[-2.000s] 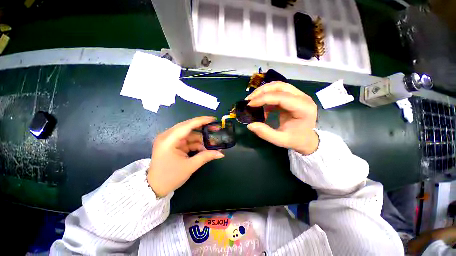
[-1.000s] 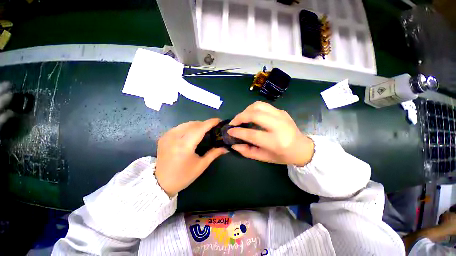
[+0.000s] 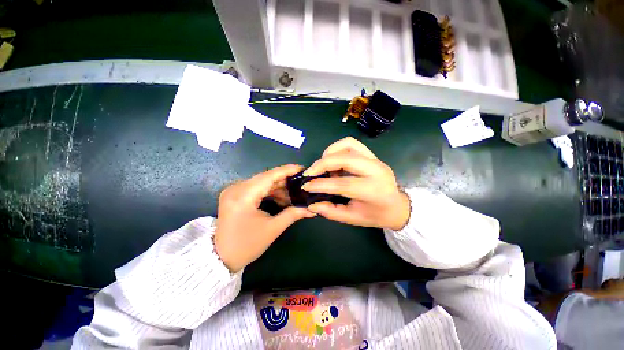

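Note:
My left hand (image 3: pixel 252 213) holds a black watch case (image 3: pixel 297 190) between thumb and fingers, low over the green bench in front of me. My right hand (image 3: pixel 361 183) closes over the case from the right, its fingers and thumb on the dark piece there. The display module is largely hidden under my right fingers, and I cannot tell how far it sits in the case. No gold flex cable shows between my hands.
Stacked display modules (image 3: pixel 378 113) lie beyond my hands, below the pale rail (image 3: pixel 144 74). White wipes (image 3: pixel 209 104) and tweezers (image 3: pixel 291 97) lie at left. A small wipe (image 3: pixel 466 127), a bottle (image 3: pixel 536 123) and a wire rack (image 3: pixel 602 184) are at right. A blister tray (image 3: pixel 383 41) stands beyond.
My hands have come together, bringing the display module to the case; its gold cable no longer shows. The black device at far left is gone, after a blurred hand appeared there.

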